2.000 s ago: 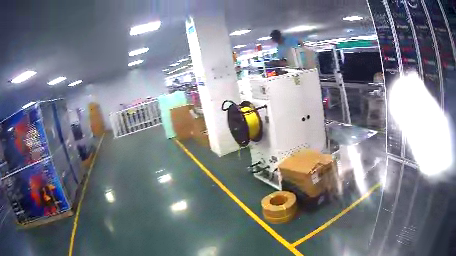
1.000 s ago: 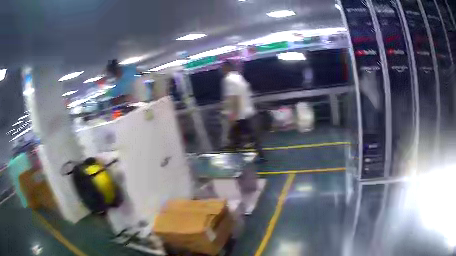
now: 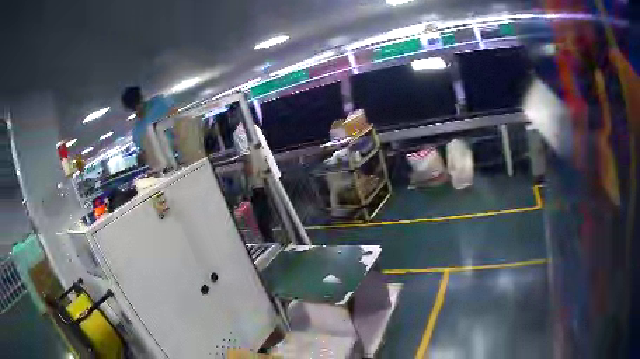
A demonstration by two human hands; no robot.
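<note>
Neither of my hands is in the picture. The white machine cabinet (image 3: 179,263) stands nearest in front of me, with two black round knobs and a sticker. The green-topped work platform (image 3: 319,270) with torn white edges adjoins its right side. A blurred carton face (image 3: 589,140) with red, orange and blue fills the right edge, very close. The yellow strap coil (image 3: 97,329) sits on its reel at the lower left.
A person in blue (image 3: 154,119) is behind the cabinet; another, partly hidden, is behind the white arch (image 3: 256,133). A tiered trolley (image 3: 361,175) with boxes and white bags (image 3: 460,163) stand before the large black screens (image 3: 407,87). A white pillar (image 3: 52,165) rises at left.
The view has swung right and come closer to the cabinet. The dark cartons at right have given way to a blurred colourful face. The person in white has moved left behind the arch.
</note>
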